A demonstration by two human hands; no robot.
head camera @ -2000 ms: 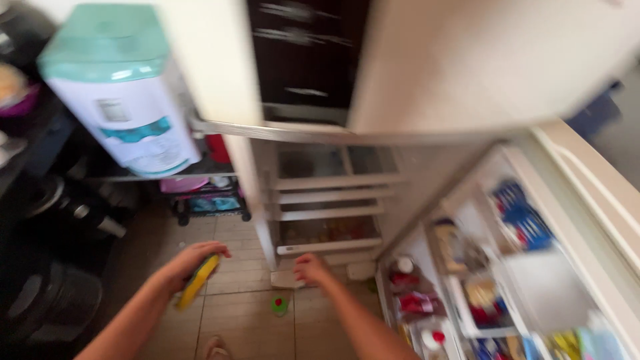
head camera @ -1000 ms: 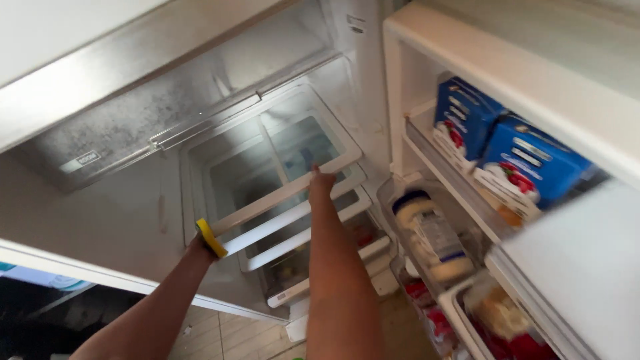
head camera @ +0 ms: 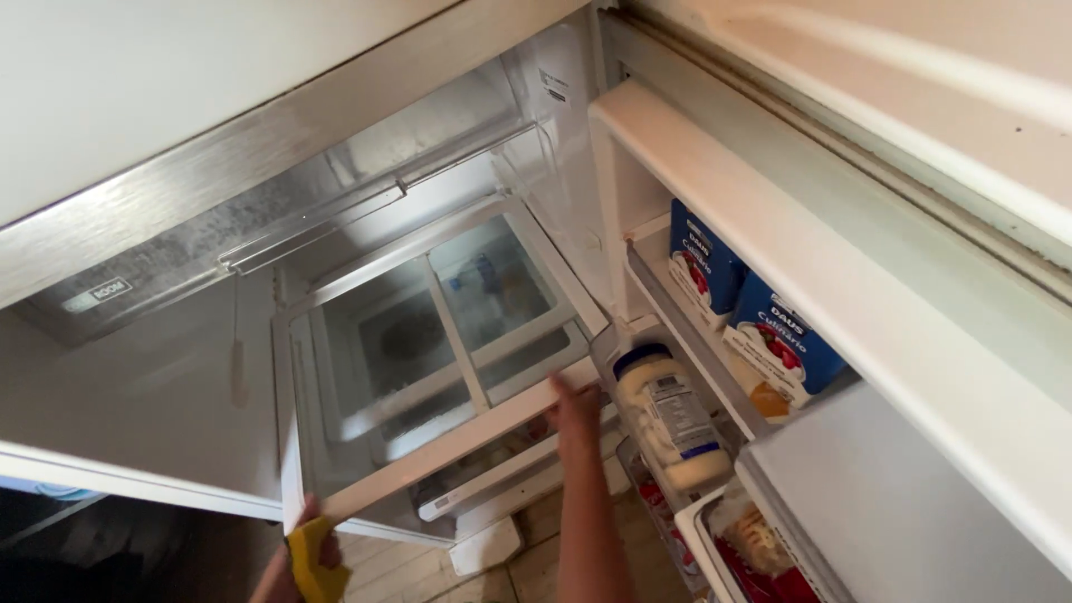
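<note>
A white-framed glass refrigerator shelf [head camera: 456,448] juts forward out of the open refrigerator, tilted in the view. At its front left corner is my left hand [head camera: 322,536], holding a yellow cloth or sponge [head camera: 316,559] against the frame, with fingers partly hidden. My right hand [head camera: 576,406] grips the front rim near the right corner, its fingers partly under the rim. Beneath the glass, a lower shelf or drawer front [head camera: 494,481] shows, with food items behind it.
The open door [head camera: 837,226] at the right holds blue cartons [head camera: 775,335], a large jar with a dark lid [head camera: 674,419] and an open container of food [head camera: 754,536]. A clear compartment cover [head camera: 318,222] spans the upper interior. The tiled floor [head camera: 402,569] shows below.
The glass shelf has come forward with both hands at its front edge. Two seconds ago both hands were off the refrigerator, the left with the yellow item. The view has moved much closer.
</note>
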